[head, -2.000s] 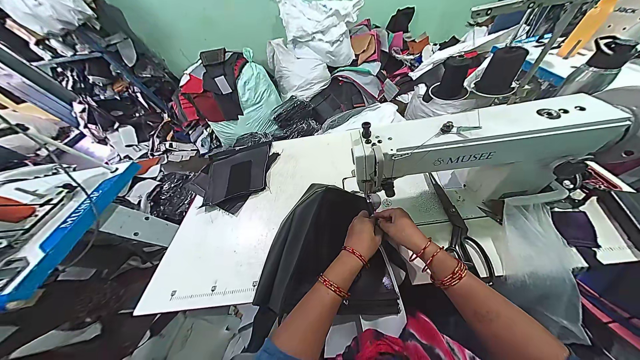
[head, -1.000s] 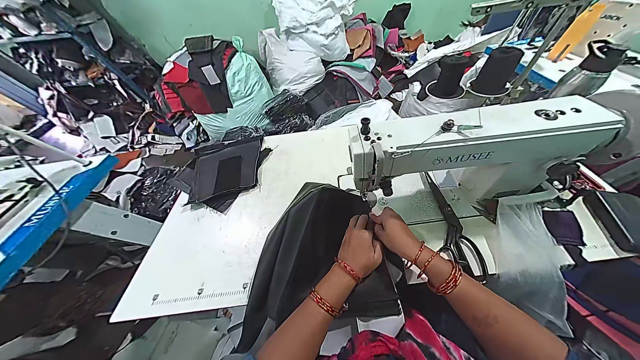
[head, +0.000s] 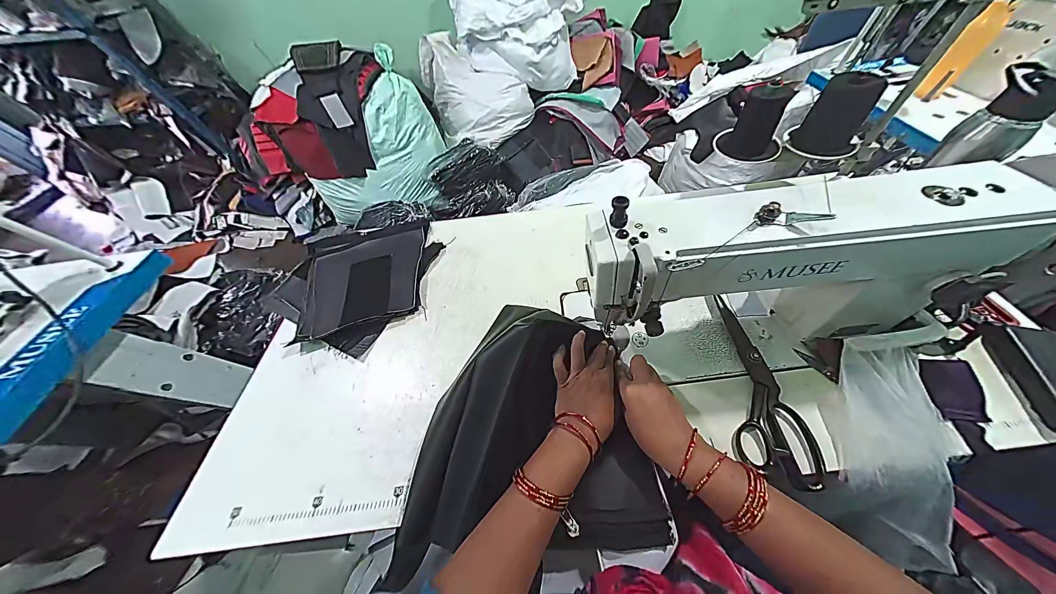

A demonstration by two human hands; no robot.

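Observation:
Black fabric [head: 487, 412] hangs over the front edge of the white sewing table [head: 330, 445], its upper corner under the needle area of a Musee sewing machine [head: 742, 256]. My left hand [head: 587, 384] lies on the fabric with its fingers spread, just in front of the presser foot. Close beside it, my right hand [head: 652, 404] pinches the fabric's edge, its fingertips partly hidden. Black-handled scissors [head: 767, 396] lie to the right of my right hand, blades pointing toward the machine. A stack of dark fabric pieces [head: 363, 285] rests on the table's left part.
Black thread cones [head: 757, 120] stand behind the machine, near a metal bottle [head: 990, 124]. A translucent plastic bag [head: 891, 437] hangs at the right. Filled sacks [head: 404, 136] and fabric scraps lie beyond the table. Another table with a blue edge [head: 82, 338] stands at the left.
My left hand has gone from bunched fingers beside the right hand to lying spread on the fabric. My right hand stays near the needle. The view has shifted slightly.

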